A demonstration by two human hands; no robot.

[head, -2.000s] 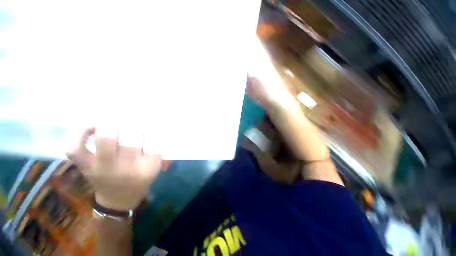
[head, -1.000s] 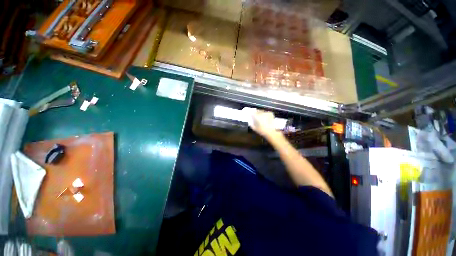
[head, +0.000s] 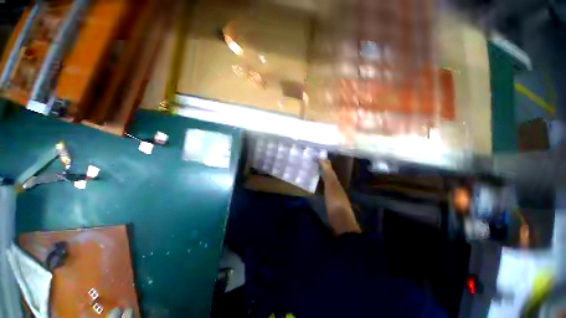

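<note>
A pale tray with rows of pockets [head: 284, 163] lies tilted in a low space beside the green bench, over a brown box-like edge. My right hand [head: 324, 166] grips its right edge; the fingers are small and blurred. My left hand is not recognisable; pale finger-like shapes at the bottom edge are too cut off to name. On the bench, a red-orange work plate [head: 93, 261] bears a dark coil-like part [head: 57, 255], small white-and-dark pieces [head: 95, 300] and a folded white cloth [head: 32, 281].
Orange fixtures with silver bars [head: 59, 56] are stacked at upper left. Green-handled tweezers or a tool [head: 40, 168] and a white card [head: 207, 148] lie on the green bench [head: 177, 217]. A tan board with copper pieces [head: 253, 76] and blurred reddish parts spans the top. A red light shows lower right.
The tray's pocketed face now shows, where a bright narrow strip showed before. My right hand stays at it, slightly lower in view. The view has shifted, and the bench objects appear lower.
</note>
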